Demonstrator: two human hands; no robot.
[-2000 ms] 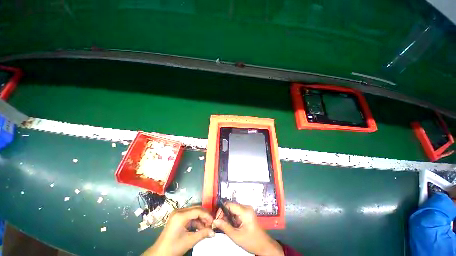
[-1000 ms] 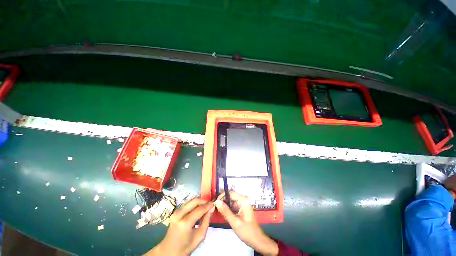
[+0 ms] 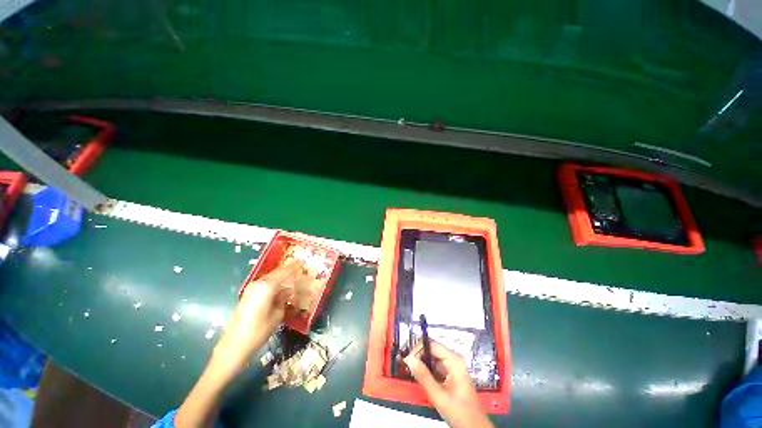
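An open tablet (image 3: pixel 449 280) with a large silver-grey rectangle lies in a red-orange foam tray (image 3: pixel 378 334) in front of me. My right hand (image 3: pixel 443 376) is over the tablet's near end and holds a thin dark stick, likely tweezers (image 3: pixel 425 341). Its fingers cover part of the circuit board (image 3: pixel 464 341). My left hand (image 3: pixel 271 294) is over the red parts bin (image 3: pixel 325 294), its fingers blurred among pale pieces; whether it holds one cannot be told. A pile of dark and pale parts (image 3: pixel 297 364) lies just below the bin.
A white sheet (image 3: pixel 388 417) lies at the bench's near edge. Pale scraps are scattered on the bench. Other trayed tablets (image 3: pixel 635 207) are on the green belt, right and far left. A blue bin (image 3: pixel 53 219) stands at left. A person's blue sleeve (image 3: pixel 744 403) shows at the right edge.
My left hand has left my right hand and moved left to the red bin. My right hand stays over the tablet's near end with the dark stick. The view has shifted left.
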